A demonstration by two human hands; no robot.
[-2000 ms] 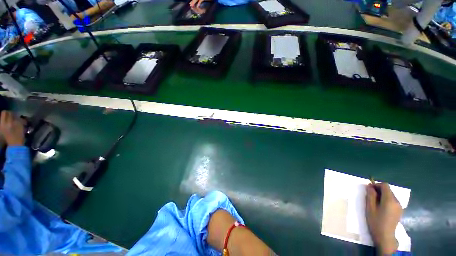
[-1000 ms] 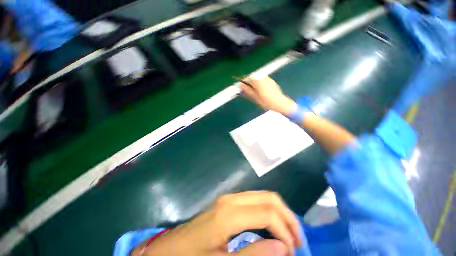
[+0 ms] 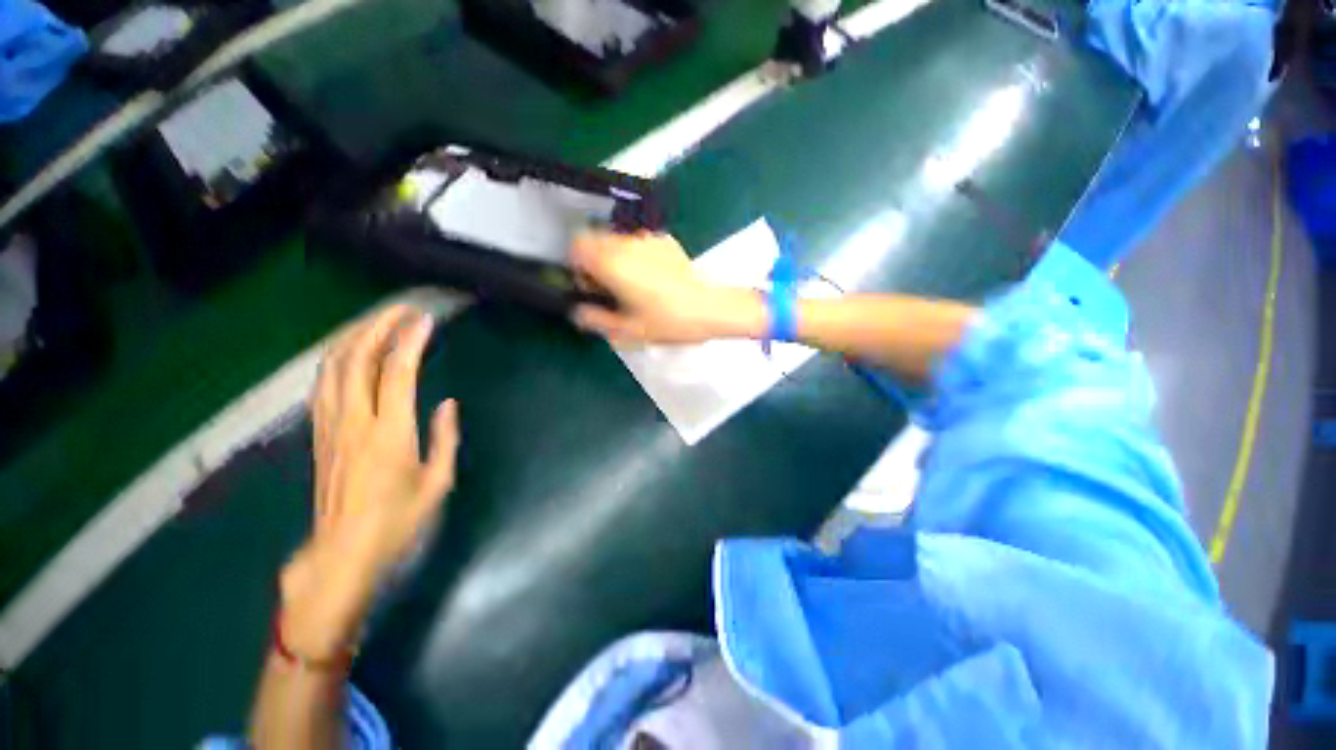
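Note:
A black tray (image 3: 484, 274) with an open tablet in it lies across the white rail, tilted a little. The tablet's silver battery (image 3: 506, 214) fills its middle, and a small yellow spot shows at its left end. My right hand (image 3: 645, 286), with a blue wrist band, grips the tray's near right corner. My left hand (image 3: 374, 432), with a red bracelet, is open and empty just below the tray's left part, apart from it. A white paper sheet (image 3: 696, 384) lies on the green bench, partly under my right hand and forearm.
More black trays with tablets stand on the green strip beyond the rail (image 3: 220, 388), at the left (image 3: 220, 147) and top (image 3: 594, 27). A dark clamp-like part (image 3: 806, 44) sits at the rail. Another person's blue sleeve (image 3: 1179, 66) is at the top right.
My right hand has moved left from the rail and taken hold of a tray, which now lies over the rail. My left hand has moved left and opened out. The view has shifted.

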